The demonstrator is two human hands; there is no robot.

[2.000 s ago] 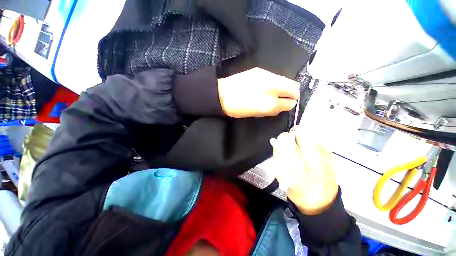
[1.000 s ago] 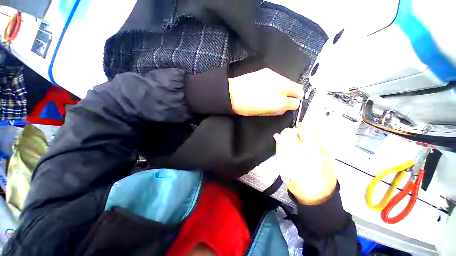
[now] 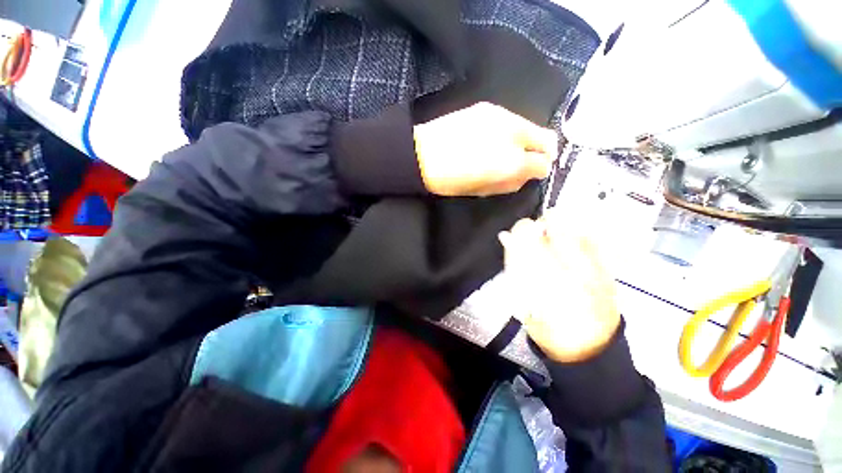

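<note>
Dark checked fabric [image 3: 355, 74] with pale grid lines lies at the top centre, with plain black fabric [image 3: 397, 245] over and below it. My left hand [image 3: 485, 152] grips the cloth edge with thumb and fingers pinched, just left of the needle area. My right hand [image 3: 559, 282] is below it at the cloth edge, overexposed; its fingers look bent, but what they hold is not clear. A thin black tape [image 3: 504, 336] hangs over the table front left of my right wrist. The white sewing machine [image 3: 729, 83] with a blue stripe stands at right.
Scissors with yellow and red handles [image 3: 750, 342] lie right of my right hand, beside a slim dark tool [image 3: 804, 291]. Orange-handled scissors [image 3: 16, 57] lie at the far upper left. A red stool [image 3: 90, 199] and olive cloth [image 3: 54, 282] are at left.
The view has shifted slightly. Both hands remain at the cloth edge in nearly the same pose, and the cloth edge between them has moved little.
</note>
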